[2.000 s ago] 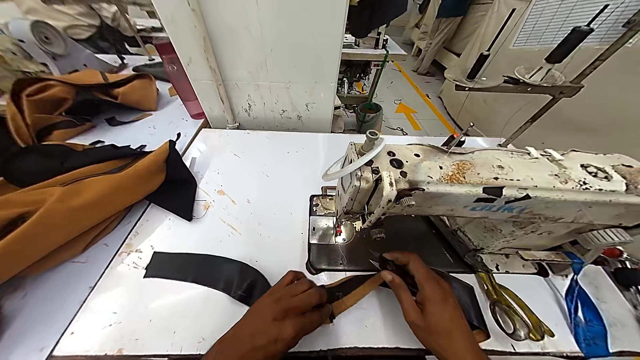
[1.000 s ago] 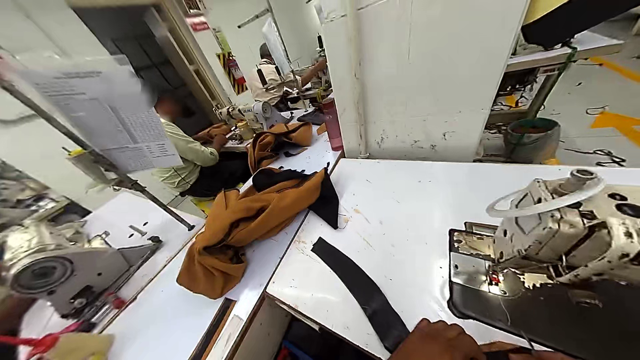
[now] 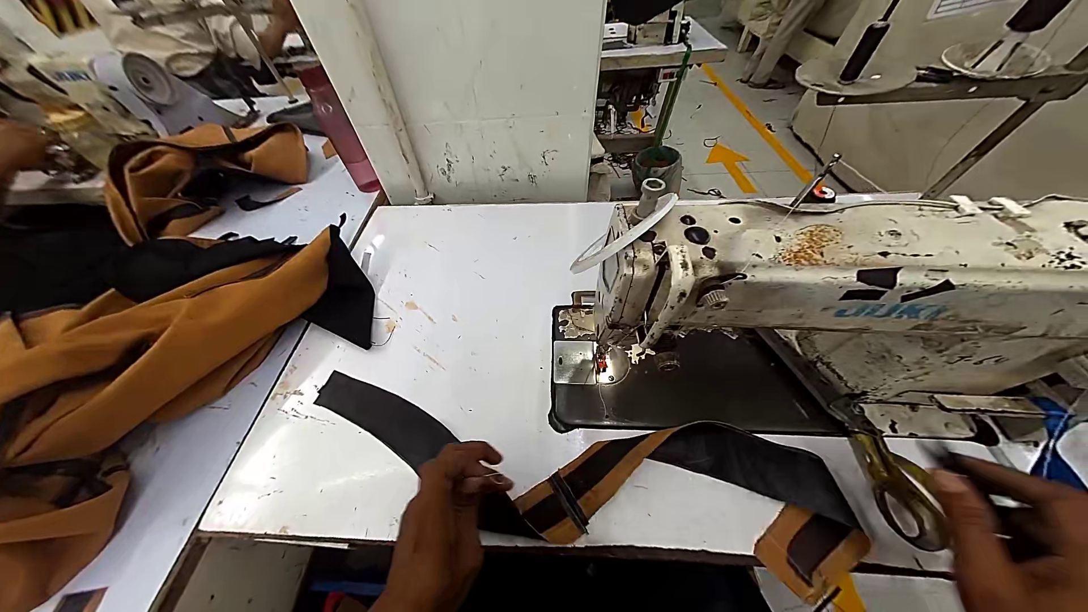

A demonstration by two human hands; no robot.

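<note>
A long black and tan fabric strip [image 3: 595, 476] lies twisted along the table's front edge, its right end hanging over. My left hand [image 3: 446, 518] is at the strip's left part, fingers curled above it; whether it grips the cloth cannot be told. At the right edge my right hand [image 3: 1011, 518] is blurred, beside yellow-handled scissors [image 3: 901, 501]; something dark shows at its fingers, too blurred to name. Behind the strip stands a worn white Juki sewing machine [image 3: 850, 280], its needle area lit above a metal plate [image 3: 576, 361].
Tan and black garment pieces [image 3: 212, 331] lie heaped on the left table. A white panel [image 3: 501, 102] rises behind the table. Thread cones [image 3: 867, 51] stand at the back right. Part of another person's arm [image 3: 17, 149] shows at the far left. A blue cloth [image 3: 1058, 442] is at the right.
Two seconds ago both my hands were together on the strip; now my right hand is apart, at the right by the scissors. The view swung left and came back.
</note>
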